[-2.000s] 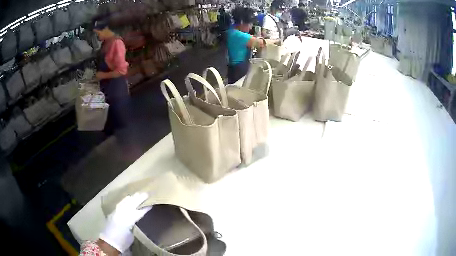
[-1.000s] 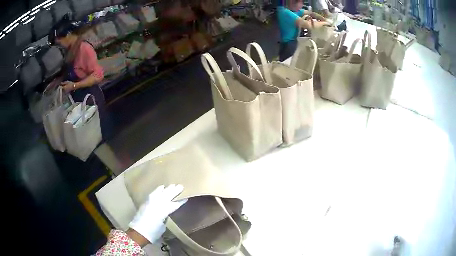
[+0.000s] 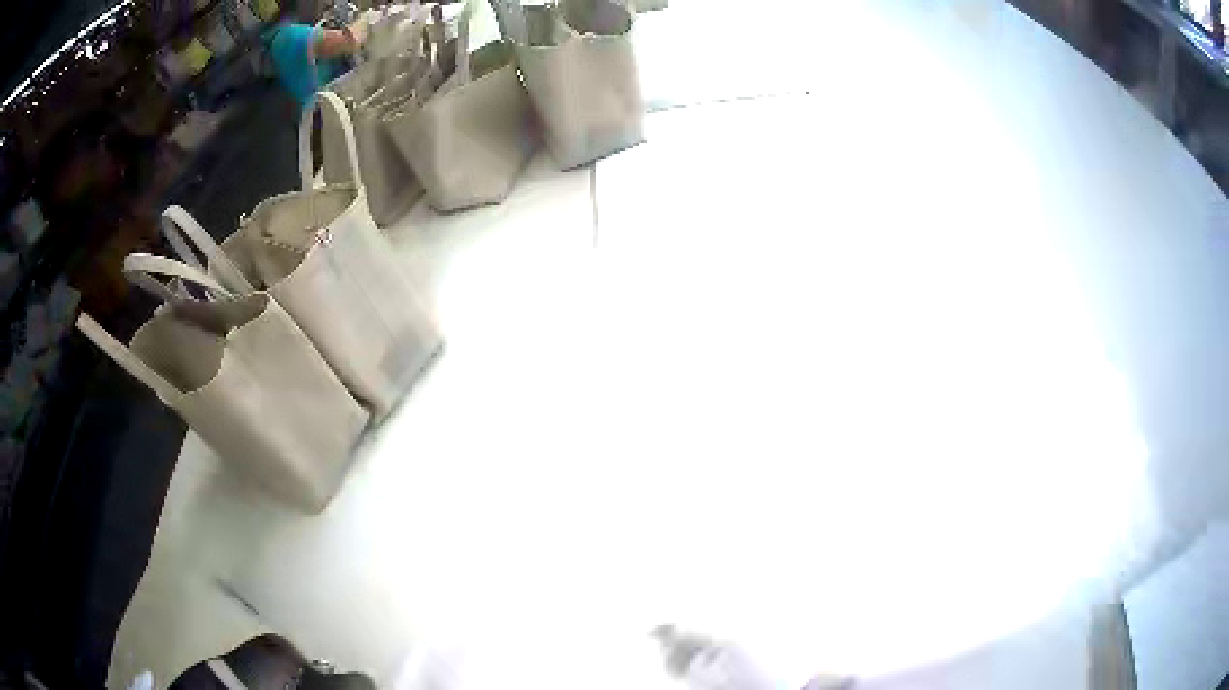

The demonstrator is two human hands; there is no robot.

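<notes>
The worked handbag (image 3: 276, 663) lies at the bottom left edge. Only its dark opening and part of a beige handle show; the rest is cut off. A tiny white patch beside it at the frame edge may be my gloved left hand, but its grip is hidden. Small blurred brown-grey shapes show at the bottom middle against the glare. They may be fingertips of my right hand; I cannot tell, nor what they touch. Thin white material around them is washed out.
Two beige tote bags (image 3: 276, 404) stand upright at the left of the white table (image 3: 539, 324). Several more bags (image 3: 465, 135) stand behind them. A person in a blue-green top (image 3: 299, 61) is at the far left. The table's curved edge runs down the right.
The view has swung right, so the standing bags and worked bag appear farther left. My left hand has almost left the picture. Blurred shapes now show at the bottom middle.
</notes>
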